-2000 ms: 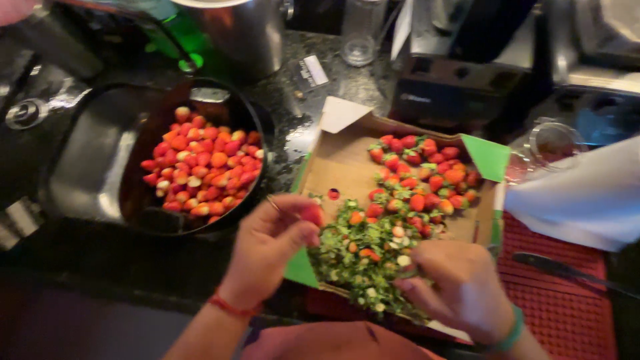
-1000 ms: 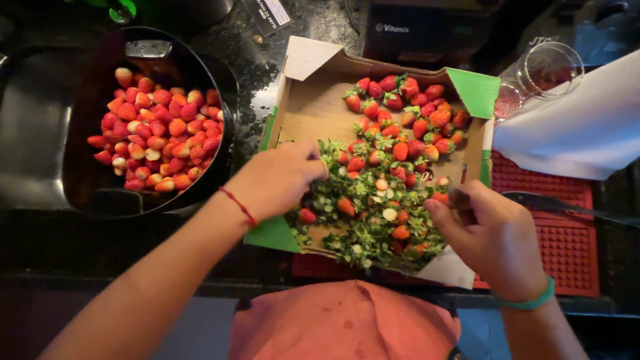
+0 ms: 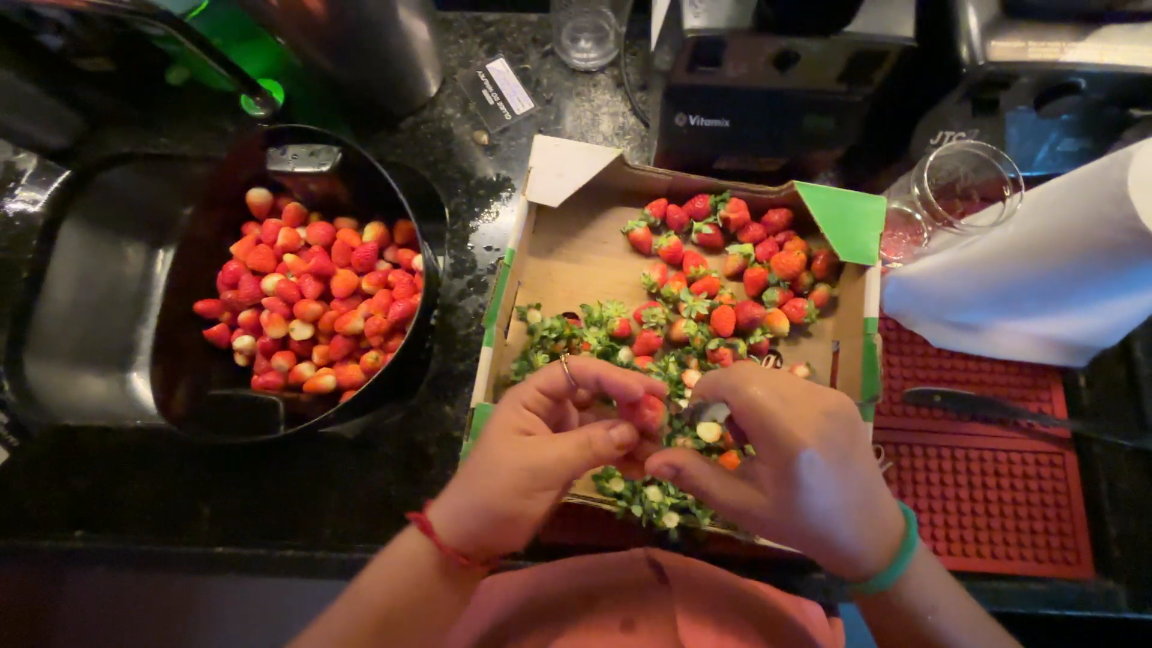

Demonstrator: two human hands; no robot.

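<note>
My left hand (image 3: 562, 441) pinches a red strawberry (image 3: 644, 414) between thumb and fingers, above the near part of a cardboard box (image 3: 576, 252). Close to its right, my right hand (image 3: 774, 450) has bent fingers around what looks like a small grey metal tool (image 3: 713, 412), mostly hidden. Beneath both hands lies a heap of cut green strawberry tops (image 3: 652, 499). Whole strawberries with leaves (image 3: 751, 261) fill the back right of the box. To the left, a black pot (image 3: 414, 351) holds many strawberries without leaves (image 3: 310, 306).
The pot sits partly over a metal sink (image 3: 90, 306), below a faucet (image 3: 211, 58). Right of the box are a red ribbed mat (image 3: 990, 504), a knife (image 3: 972, 403), a clear glass container (image 3: 967, 189) and a white paper roll (image 3: 1026, 270). A Vitamix appliance (image 3: 747, 117) stands behind.
My left hand was down in the leafy heap one second ago; now it is beside my right hand with a strawberry between its fingers. My right hand has moved inward.
</note>
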